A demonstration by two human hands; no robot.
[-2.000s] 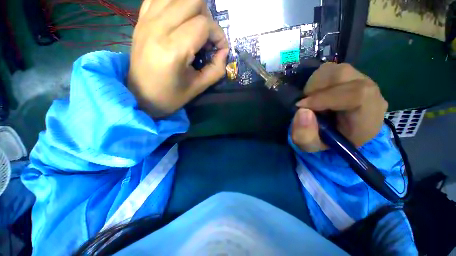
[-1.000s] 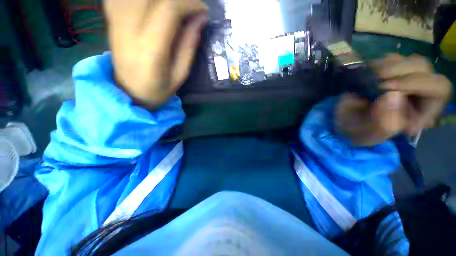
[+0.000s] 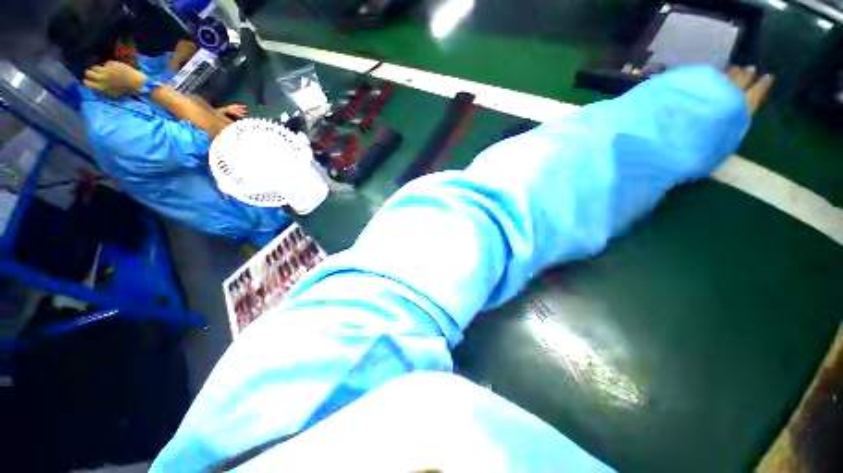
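Note:
My left arm reaches across the picture to the upper right. My left hand (image 3: 755, 89) shows only as a few fingers beyond the cuff, small and partly hidden by the sleeve. It is beside the near right edge of an open tablet-like unit, a silver-grey rectangle (image 3: 695, 39) in a black holding tray (image 3: 605, 80). The sleeve is in front of the tray's lower edge. Whether the fingers touch or hold anything cannot be told. My right hand is out of view. No soldering iron shows.
A white fan (image 3: 251, 164) stands at the left bench edge, near a plastic bag (image 3: 305, 90), red-wired parts (image 3: 368, 103) and a long black bar (image 3: 448, 129). A slotted parts tray (image 3: 275, 277) lies below. Another person (image 3: 152, 157) sits upper left. A tan edge (image 3: 797, 443) shows lower right.
The view has swung away from the circuit board to the left side of the bench. My left arm is now stretched far out. My right hand and the board worked on have left the picture.

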